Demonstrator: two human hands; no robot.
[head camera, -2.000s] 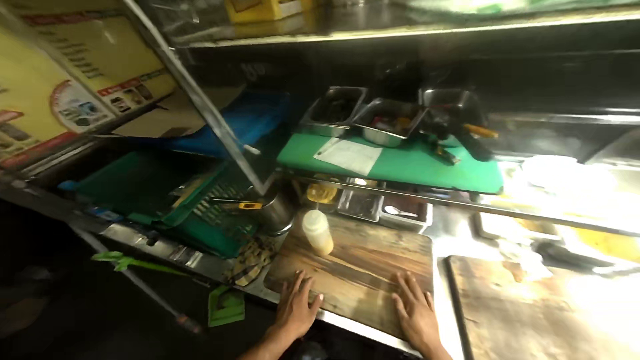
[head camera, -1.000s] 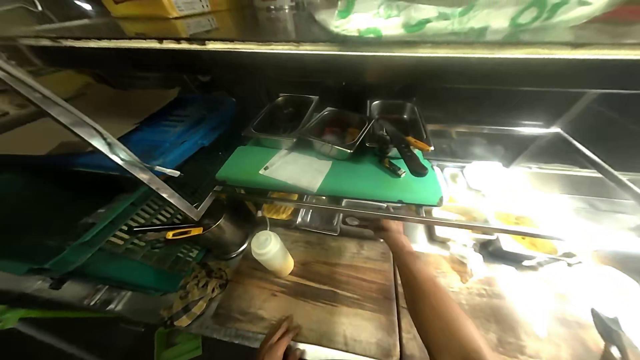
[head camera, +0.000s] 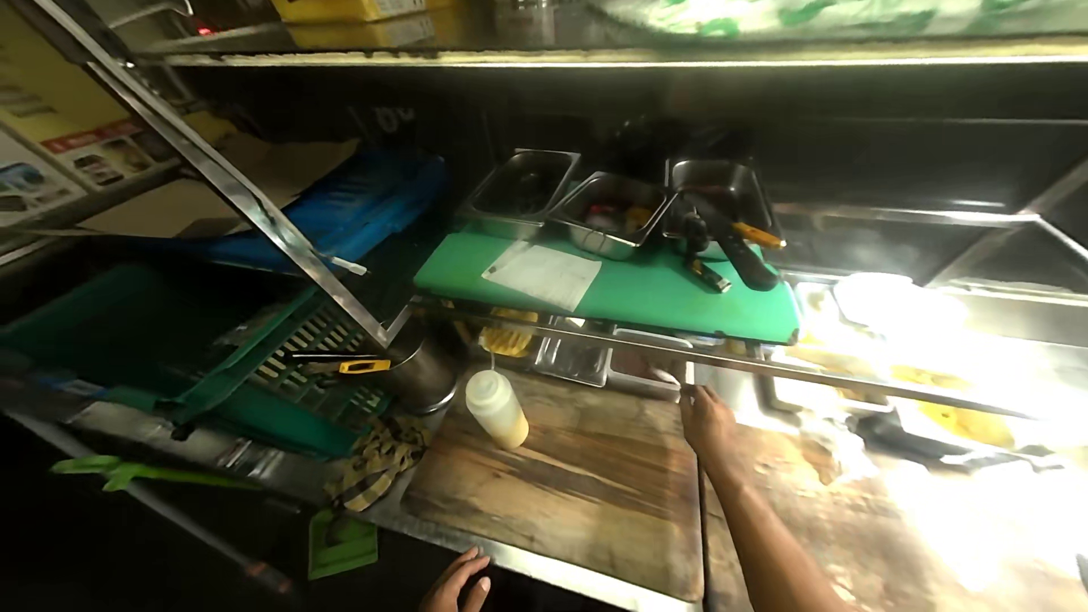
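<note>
My right hand (head camera: 707, 421) is at the back right corner of the wooden cutting board (head camera: 586, 484), against the edge of a small metal pan (head camera: 650, 365); whether its fingers grip something is hard to make out. Just past the board's front edge, my left hand (head camera: 459, 582) shows only its fingers, apart and holding nothing. A clear squeeze bottle (head camera: 497, 410) with pale contents stands on the board's back left part. Beside the small pan sit another metal pan (head camera: 574, 353) and some yellow food (head camera: 508, 333), partly under the shelf.
Above, a green cutting board (head camera: 646, 297) carries metal pans (head camera: 608, 212), a paper and a dark-handled utensil (head camera: 748, 263). To the left are a green crate (head camera: 297, 391), a metal pot (head camera: 421, 374) and a patterned cloth (head camera: 378, 459). Brightly lit food trays (head camera: 952, 416) stand at the right.
Two seconds ago both hands lay on the board's front part. My right hand reached to the small pans at the back, then came slightly forward. My left hand has drawn back to the front edge.
</note>
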